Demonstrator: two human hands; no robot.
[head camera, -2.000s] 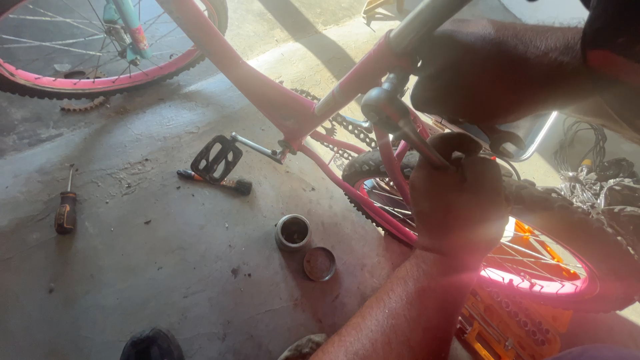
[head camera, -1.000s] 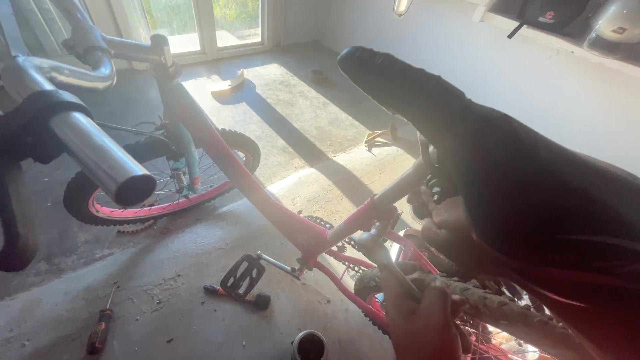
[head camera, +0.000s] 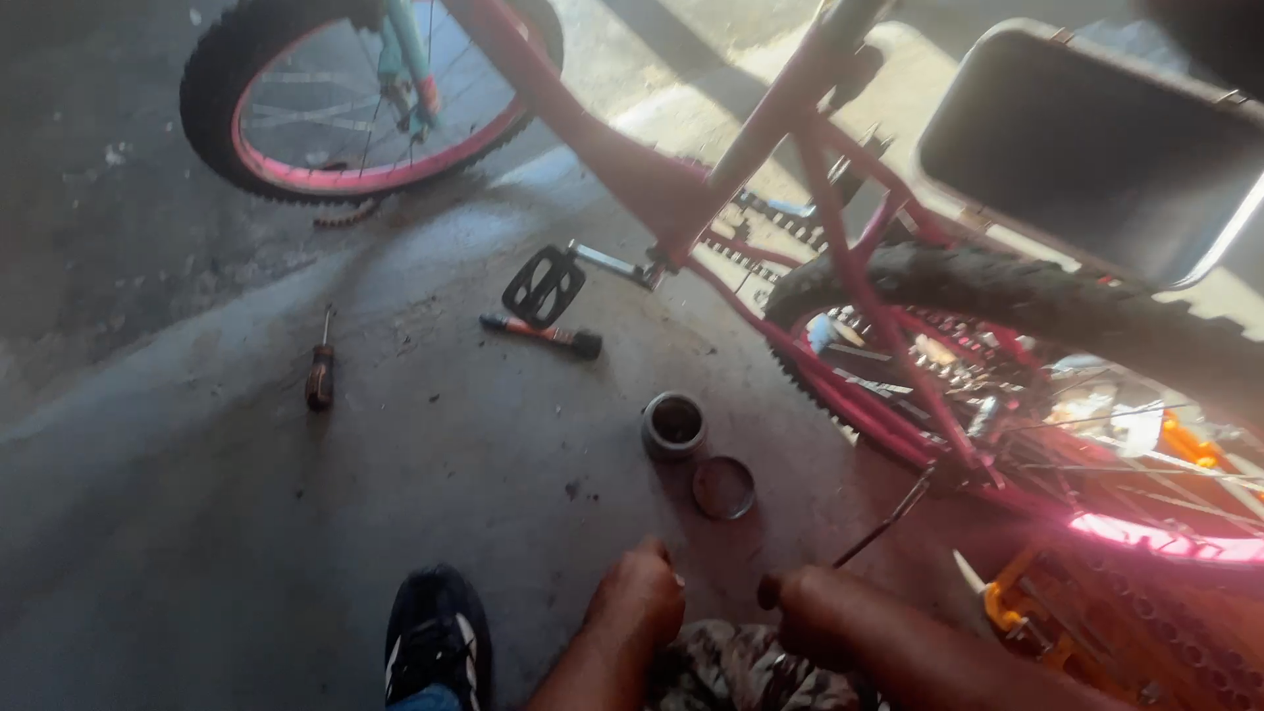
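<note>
My left hand (head camera: 637, 595), fingers curled, is low in the middle, before camouflage cloth on my lap. Just right of it is my right hand (head camera: 815, 612), also curled; whether either holds something is unclear. Beyond them stands a bicycle with a pink frame (head camera: 632, 173), its black pedal (head camera: 544, 286) hanging over the floor. A thin dark rod (head camera: 889, 518) runs from near my right hand toward the rear wheel hub; I cannot tell if they touch. An uncovered round tin (head camera: 674, 425) with dark contents stands ahead of my hands, its lid (head camera: 723, 488) beside it.
A screwdriver (head camera: 320, 375) lies on the floor at left, and an orange-and-black tool (head camera: 541, 336) beneath the pedal. The knobby rear tyre (head camera: 1027, 281) is at right, near an orange tool case (head camera: 1116, 612). A dark rectangular panel (head camera: 1086, 148) is behind. My shoe (head camera: 437, 632) is at bottom.
Both hands have come down from around the seat tube, where one held a metal tool, to low before my lap. The view has tilted down since one second ago.
</note>
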